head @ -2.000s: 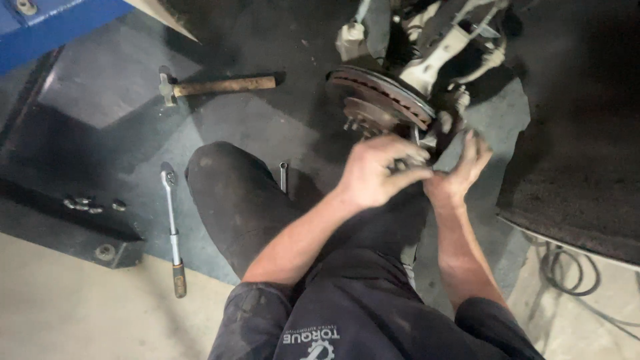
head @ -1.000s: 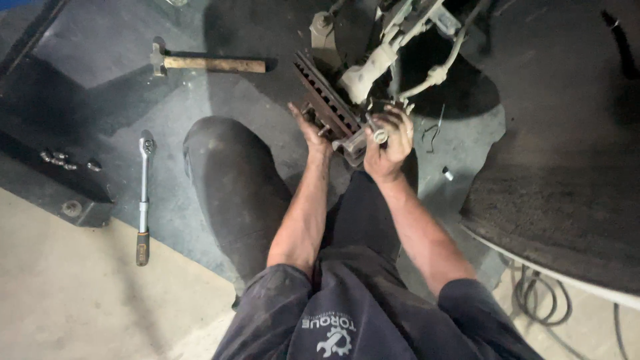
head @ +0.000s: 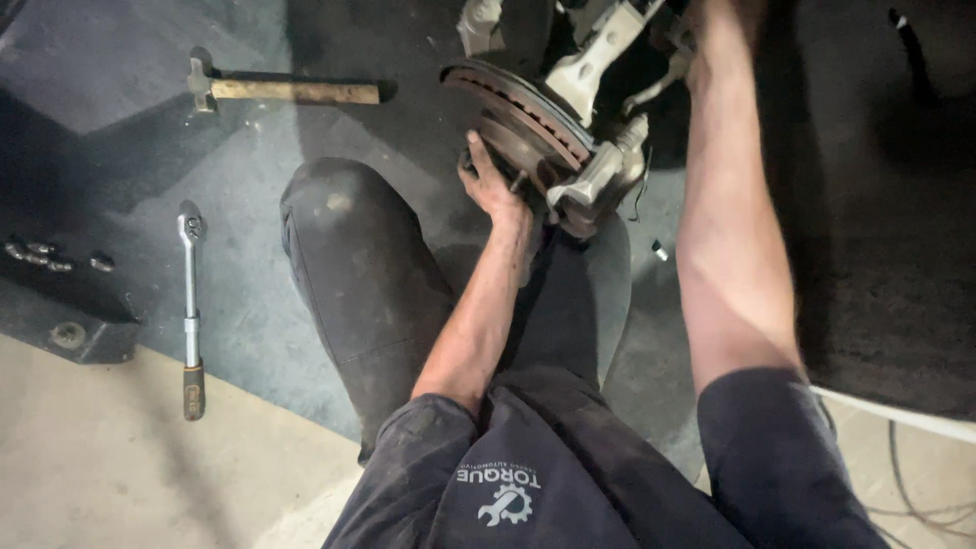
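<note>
My left hand (head: 492, 179) lies against the face and hub side of a rusty vented brake disc (head: 518, 126), thumb and fingers spread. Just right of that hand, a brake caliper (head: 595, 179) sits at the disc's lower right edge. My right arm reaches up past the pale suspension arm (head: 598, 57); its hand (head: 720, 11) is at the top edge, mostly cut off, and whatever it touches is hidden. A ball-peen hammer with a wooden handle (head: 293, 91) and a ratchet wrench (head: 191, 305) lie on the floor to the left.
Several lug nuts (head: 38, 255) lie at the far left beside a dark metal base (head: 69, 335). A small pale piece (head: 659, 250) is on the floor right of my knee. A large dark curved panel (head: 892, 305) fills the right side, with cables (head: 907, 488) below it.
My right hand has left the caliper area and reached up to the top edge. My left hand remains at the disc, which has turned to show more of its face.
</note>
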